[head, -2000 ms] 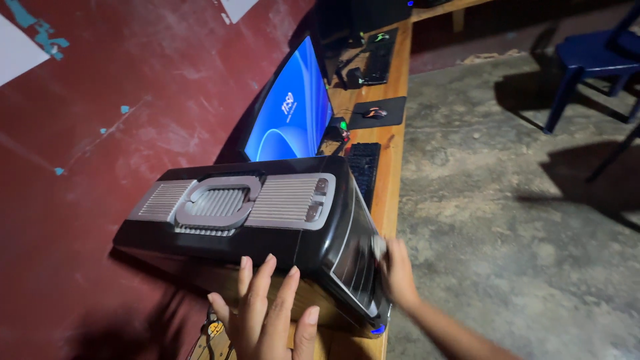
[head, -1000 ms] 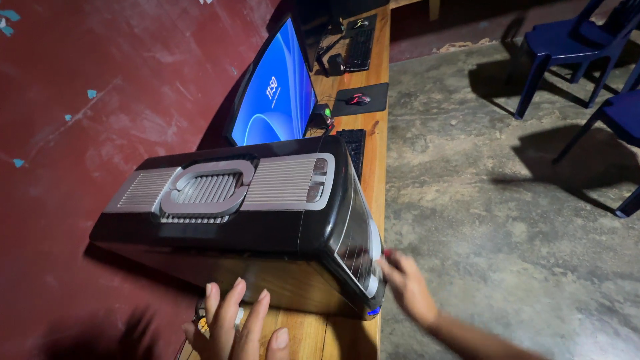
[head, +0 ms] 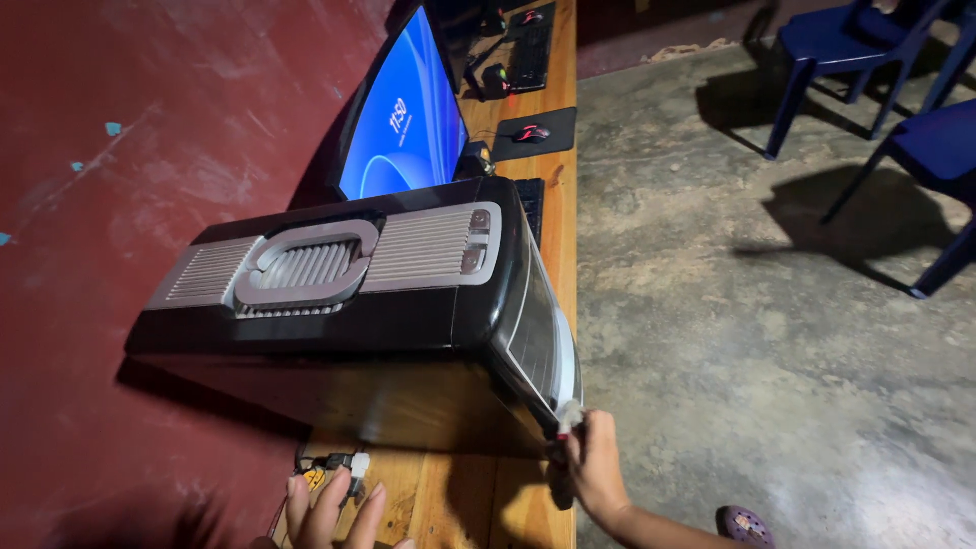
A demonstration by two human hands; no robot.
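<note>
A black computer tower case [head: 396, 328] with a silver ribbed top panel and an oval handle stands on the wooden table [head: 404, 496]. At the lower part of its front panel, my right hand [head: 598, 461] has its fingers closed on a small whitish and red thing, perhaps a brush or cloth; too blurred to tell. That thing touches the silver trim of the front. My left hand [head: 343, 511] is at the bottom edge of the view, fingers spread, near the side of the tower, with nothing seen in it; its palm is out of view.
Behind the tower stand a lit monitor [head: 408, 114], a small speaker [head: 476, 156], a keyboard [head: 530, 206] and a mouse [head: 531, 133] on a black pad. White and black plugs [head: 354, 463] lie by the wall. Blue plastic chairs [head: 846, 38] stand right; a purple clog [head: 746, 526] is below.
My right hand has moved down along the tower's front panel. My left hand, earlier raised against the tower's side, is now lower in view.
</note>
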